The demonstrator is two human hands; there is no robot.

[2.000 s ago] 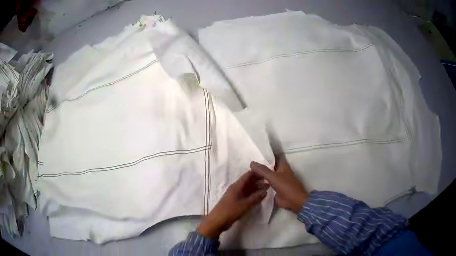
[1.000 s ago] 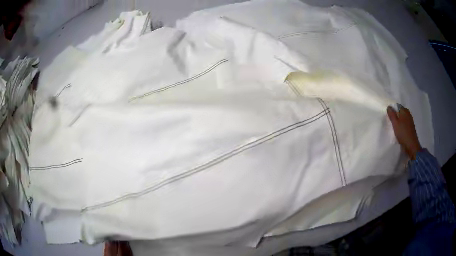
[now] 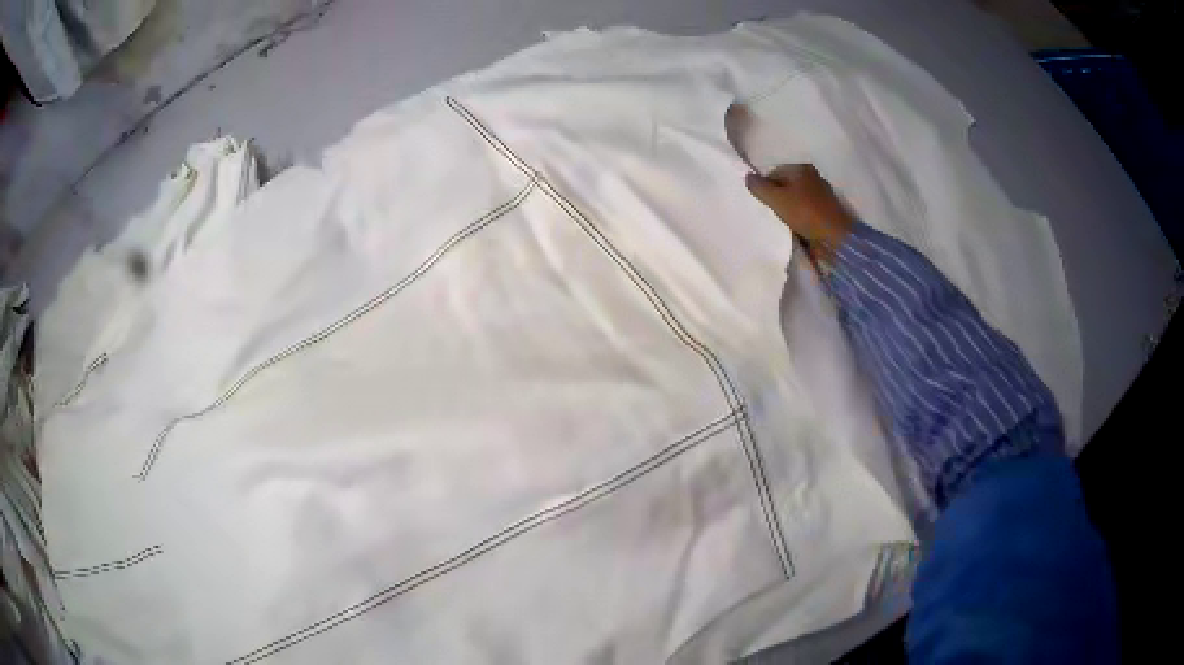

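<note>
A large off-white back panel point(image 3: 519, 377) lies spread across the middle, with dark double topstitching: one line slants down to the right and two long seams meet it. Its surface is slightly rippled. My right hand point(image 3: 802, 205) pinches the panel's right edge near the top, fingers closed on the cloth. Under and beyond my hand lies the right stack of panels point(image 3: 1000, 273), partly covered by the held panel. Left of centre, the panel lies over the source pile, whose bunched edge point(image 3: 214, 188) shows at upper left. My left hand is not in view.
A bundle of layered off-white strips point(image 3: 18, 481) is cut off at the far left edge. A pale cloth point(image 3: 65, 42) lies at the top left. The grey tabletop point(image 3: 377, 78) curves round the back and right. A blue object point(image 3: 1097, 81) is beyond the table.
The panel has been drawn over from the left pile, unfolded and spread rightward. My right hand now holds its edge farther up and left than a second ago. My left hand has left the picture.
</note>
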